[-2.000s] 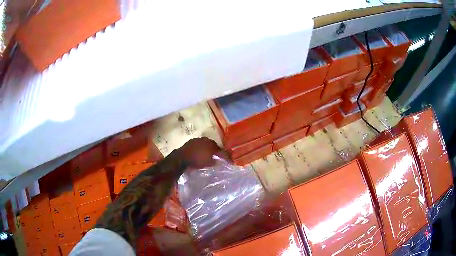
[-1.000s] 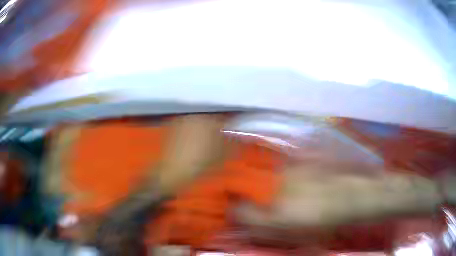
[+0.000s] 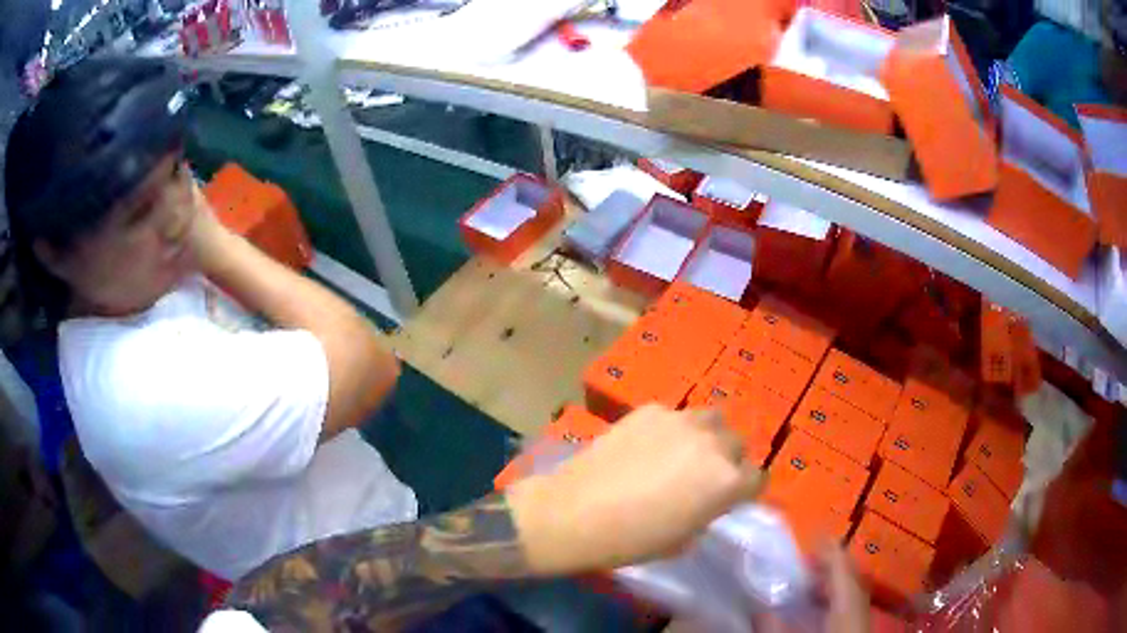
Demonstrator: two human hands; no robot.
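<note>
My left hand [image 3: 643, 488], on a tattooed forearm from the lower left, is closed at the upper edge of a clear film bag [image 3: 729, 571]. My right hand [image 3: 843, 596] is blurred and partly cut off by the bottom edge; its fingers are on the bag's right side. The bag is crinkled and glossy; its lower part is out of view. Closed orange boxes [image 3: 826, 472] with small dark logos stand in tight stacked rows just beyond my hands. A box [image 3: 571, 433] shows partly behind my left wrist, with film over or beside it.
A coworker in a white T-shirt [image 3: 198, 408] and dark cap is close at left. Open orange boxes [image 3: 661, 244] and a grey block [image 3: 606, 229] lie at the back of the plywood board [image 3: 513, 328]. A white-topped shelf [image 3: 494, 89] with open boxes crosses above; its metal post [image 3: 352, 161] stands left.
The view has swung left, bringing in the coworker and the board's left end. The wrapped boxes at right have left view. My right hand now shows at the film bag.
</note>
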